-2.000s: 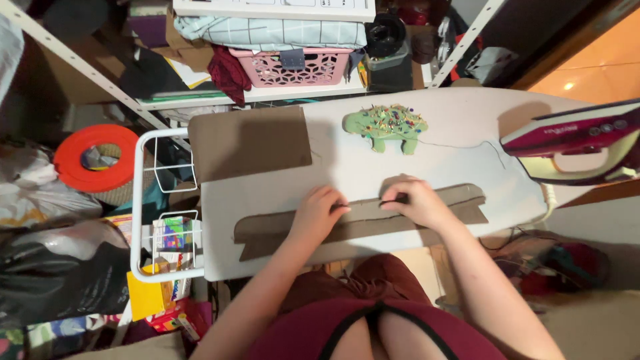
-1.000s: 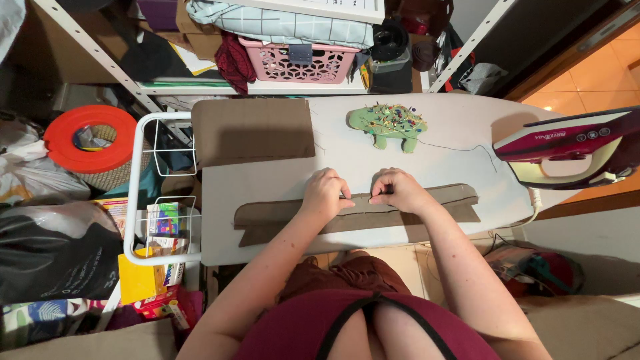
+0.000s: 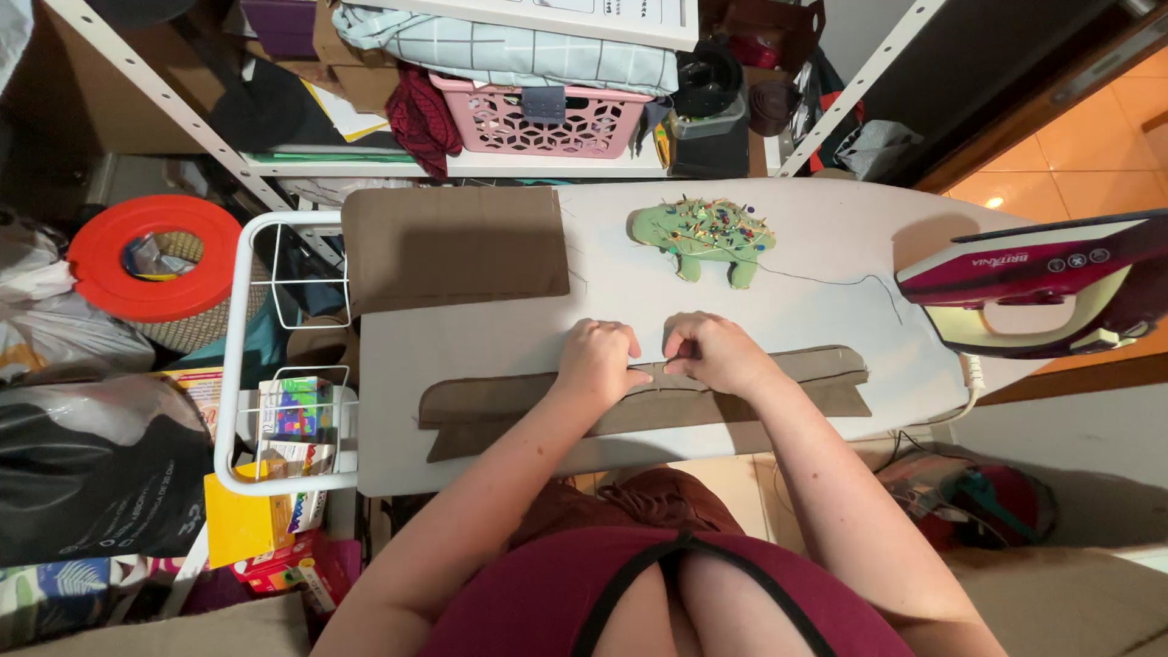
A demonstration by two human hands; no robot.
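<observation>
A long brown fabric strip (image 3: 511, 401) lies lengthwise along the near side of the ironing board (image 3: 401, 347). My left hand (image 3: 595, 358) pinches the strip's upper edge near its middle. Close beside it, my right hand (image 3: 716, 354) pinches the same edge, with a small gap between the two hands. A brown fabric rectangle (image 3: 461, 242) lies flat at the upper left. Beyond my hands stands a green animal-shaped pincushion (image 3: 703, 237) full of colored pins, with a dark thread trailing right. A magenta Britania iron (image 3: 1040, 274) rests at the right end.
A white wire rack (image 3: 239, 365) juts from the board's left end. Behind the board, a white shelf (image 3: 502, 166) holds a pink basket (image 3: 552, 123) and folded cloth. A red ring-shaped lid (image 3: 151, 210), black plastic bags (image 3: 100, 465) and boxes are at the left. The iron's cord hangs at the right.
Two seconds ago my hands were farther apart on the strip's edge; they have come closer together. The pincushion and the iron stay in place.
</observation>
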